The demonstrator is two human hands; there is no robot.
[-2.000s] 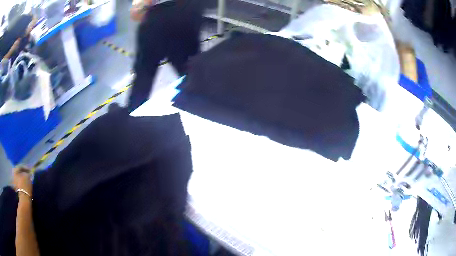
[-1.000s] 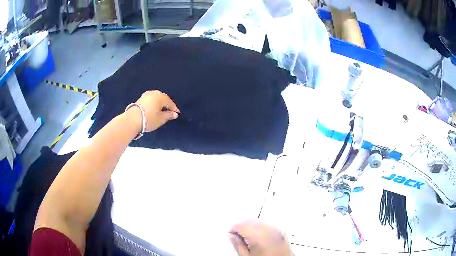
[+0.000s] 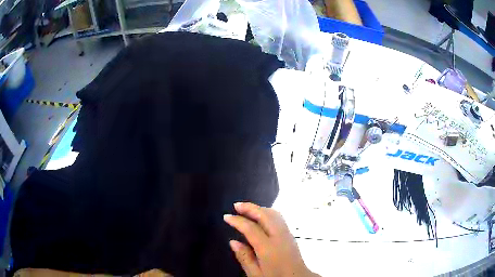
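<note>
A large black fabric panel is spread over the left of the white table and hangs toward me, covering the stack area behind. My right hand rests at its right edge, fingers spread, holding nothing that I can see. My left hand is mostly cut off by the bottom edge; only a strip of forearm and hand shows, and its fingers are hidden. The sewing machine stands to the right; its presser foot area is beyond the panel's right edge.
A pink and blue tool lies right of the needle. A bunch of black strips hangs by the machine arm. Clear plastic and a blue bin are behind the table. Yellow-black tape marks the floor at left.
A black panel now covers the bare table in front of me. My left hand has come down toward me from the stack, and my right hand now lies at the cloth. The view has shifted.
</note>
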